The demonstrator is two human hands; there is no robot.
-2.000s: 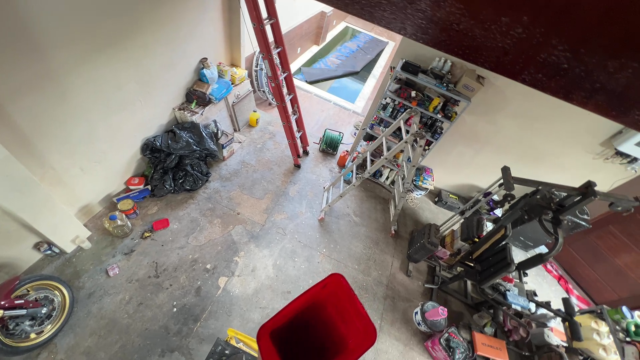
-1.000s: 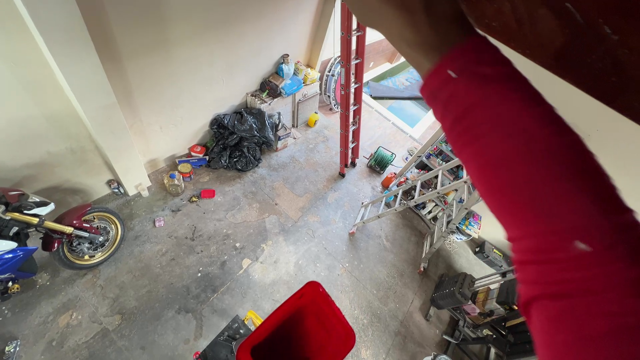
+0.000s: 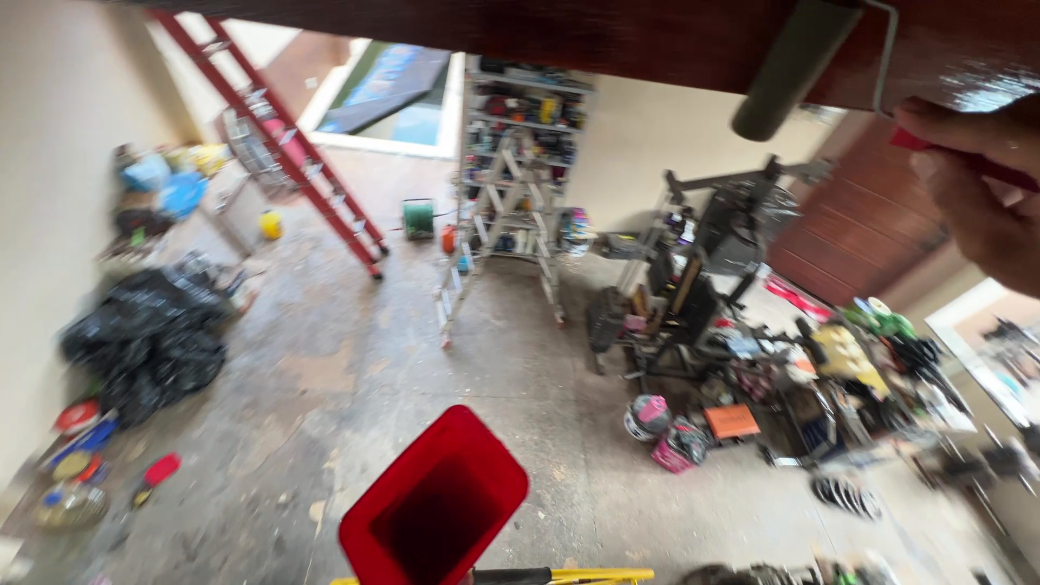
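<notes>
My right hand [image 3: 975, 179], at the upper right, grips the red handle [image 3: 914, 140] of a paint roller. Its wire frame [image 3: 887, 57] leads to the dark roller sleeve [image 3: 792, 73], which lies against or just below a glossy dark red-brown beam [image 3: 617, 36]. A deep red plastic container [image 3: 435, 496], dark inside, shows at the bottom centre with its opening facing me. My left hand is hidden, apart from what may be a fingertip at the container's lower edge; whether it holds the container cannot be made out.
Far below is a concrete floor [image 3: 390, 357]. On it stand a red extension ladder [image 3: 276, 146], an aluminium stepladder [image 3: 496, 219], loaded shelves [image 3: 528, 114], a gym machine [image 3: 699, 276] and black plastic bags [image 3: 154, 333]. A yellow bar [image 3: 601, 575] crosses the bottom edge.
The red sleeve that crossed the right side one second ago is out of view. My right hand and the roller now show at the upper right. The view has swung to the right.
</notes>
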